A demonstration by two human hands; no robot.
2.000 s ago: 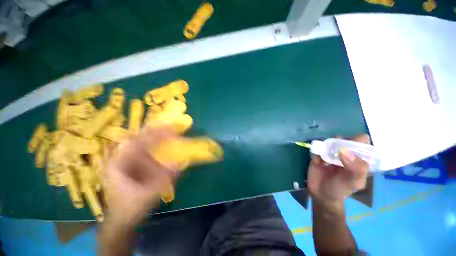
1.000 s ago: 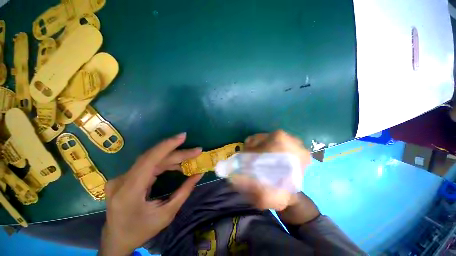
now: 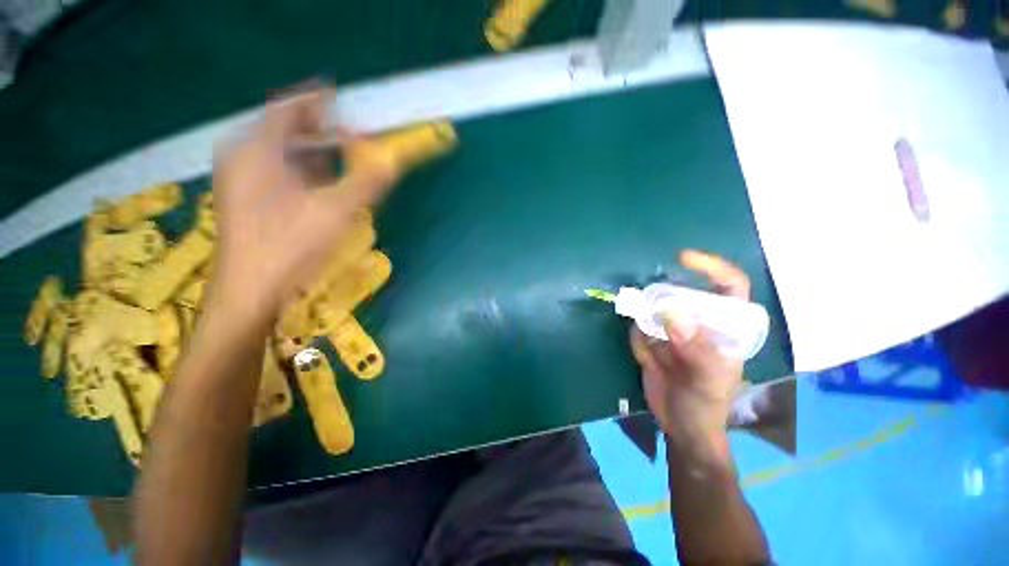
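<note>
My left hand, blurred, is raised over the back of the pile near the pale rail. A yellow plastic housing sticks out to the right from its fingers. My right hand holds the glue bottle on its side above the green bench, with its yellow-green needle tip pointing left. The pile of housings lies on the left of the bench, partly hidden by my left forearm. One housing lies at its near right edge.
The pale rail and metal post border the dark green conveyor belt, which carries a housing. A white sheet with a pink-mauve strip lies at the right. A blue object is on the floor beyond.
The head view has shifted. My hands have parted from the front edge: the left has moved away to the rail with a housing, and the bottle has moved off to the right.
</note>
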